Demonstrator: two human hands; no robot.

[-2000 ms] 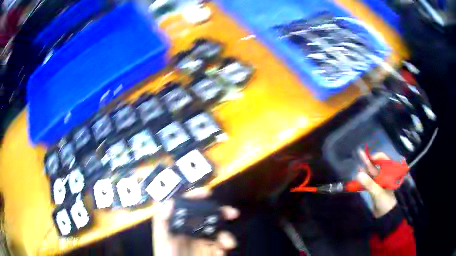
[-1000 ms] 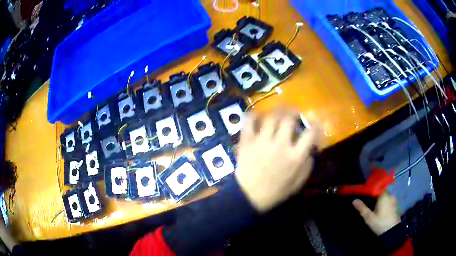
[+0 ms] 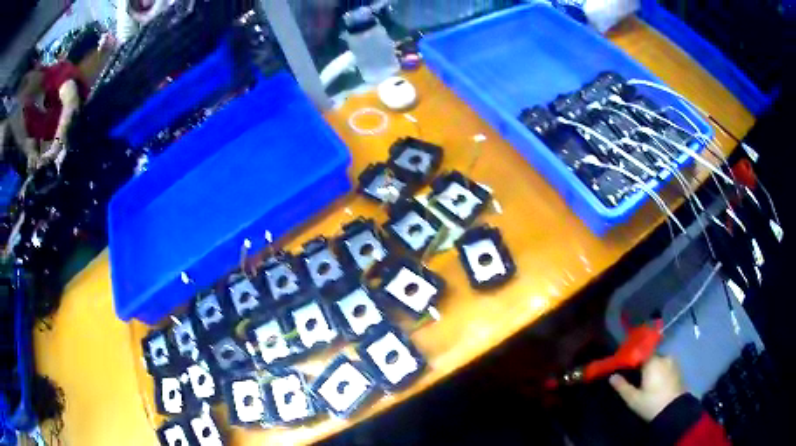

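Observation:
Rows of black square modules with pale, centre-holed plates lie on the orange-yellow table; one module (image 3: pixel 484 260) lies at their right end. Thin yellow and white leads run from some. My right hand (image 3: pixel 656 389) is low at the right, below the table edge, around the grip of a red-orange hand tool (image 3: pixel 630 348); the tool partly hides the fingers. The tool's tip points left. My left hand is out of the picture.
An empty blue bin (image 3: pixel 231 205) stands behind the modules. A blue bin at the right (image 3: pixel 489 52) holds dark cabled units (image 3: pixel 611 144), their white cables hanging over the edge. A white round item (image 3: pixel 397 92) and pink ring (image 3: pixel 368 121) lie at the back. A person's red sleeve (image 3: pixel 61 100) shows far left.
My left hand has set a module down at the right end of the rows and left the picture. The view has shifted, showing more of the back. My right hand stays at the red tool.

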